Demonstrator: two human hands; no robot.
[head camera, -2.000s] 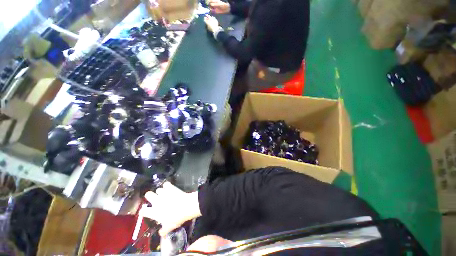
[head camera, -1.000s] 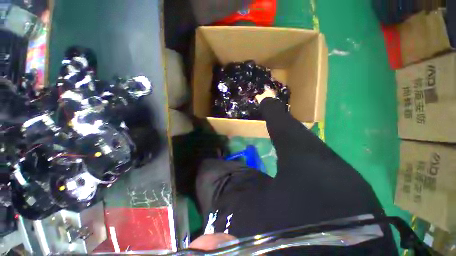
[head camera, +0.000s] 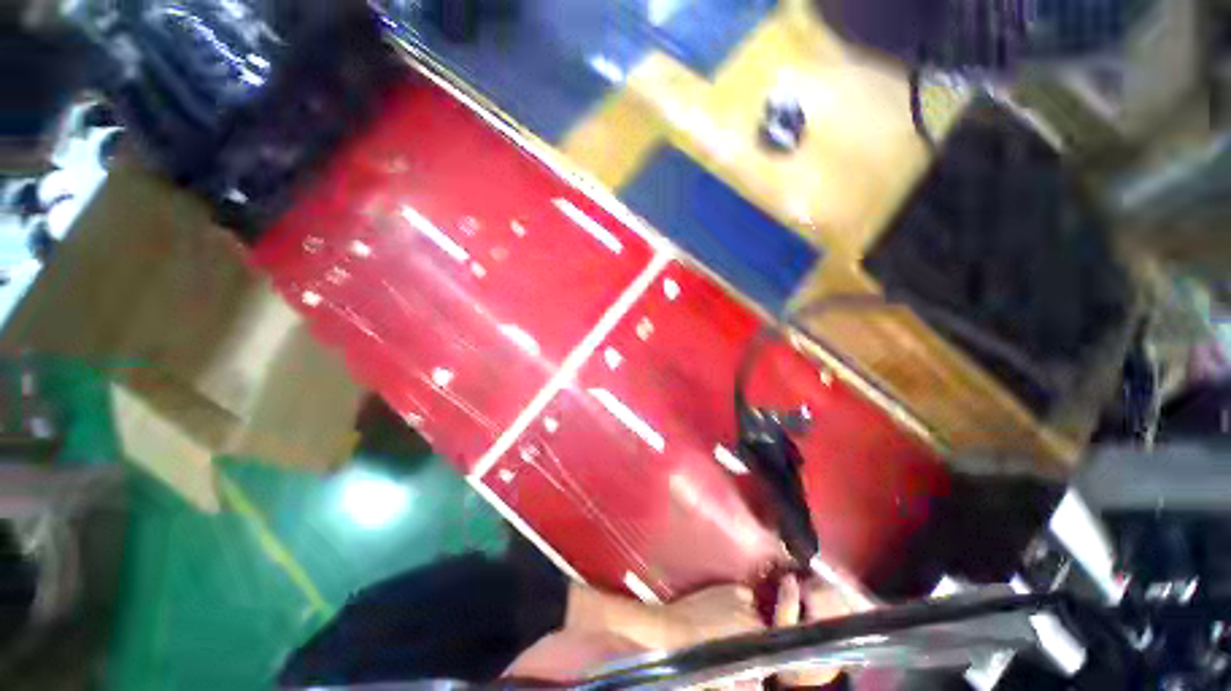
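Note:
The view is blurred. My left hand (head camera: 689, 618) is low in the picture, over the near edge of the red mat (head camera: 540, 311), with its black sleeve at the left. Its fingertips are by a small dark thing (head camera: 776, 594), and I cannot tell if they grip it. A long dark tool, probably the electric screwdriver (head camera: 776, 473), lies or stands at a slant above the fingers, with a black cord curling from its far end. A patch of skin shows below the dark rim across the bottom; I cannot tell if it is my right hand.
Dark stacked shapes, perhaps trays (head camera: 270, 122), are at the mat's left end. A brown carton (head camera: 203, 331) stands at the left, above green floor (head camera: 392, 520). Beyond the mat are a blue panel or box (head camera: 716, 223), a tan surface (head camera: 851, 108) and a large black shape (head camera: 999, 257).
The view has swung from the heap of black parts and the open parts carton to the red mat. The arm that reached into the carton is no longer seen there; my left hand now shows.

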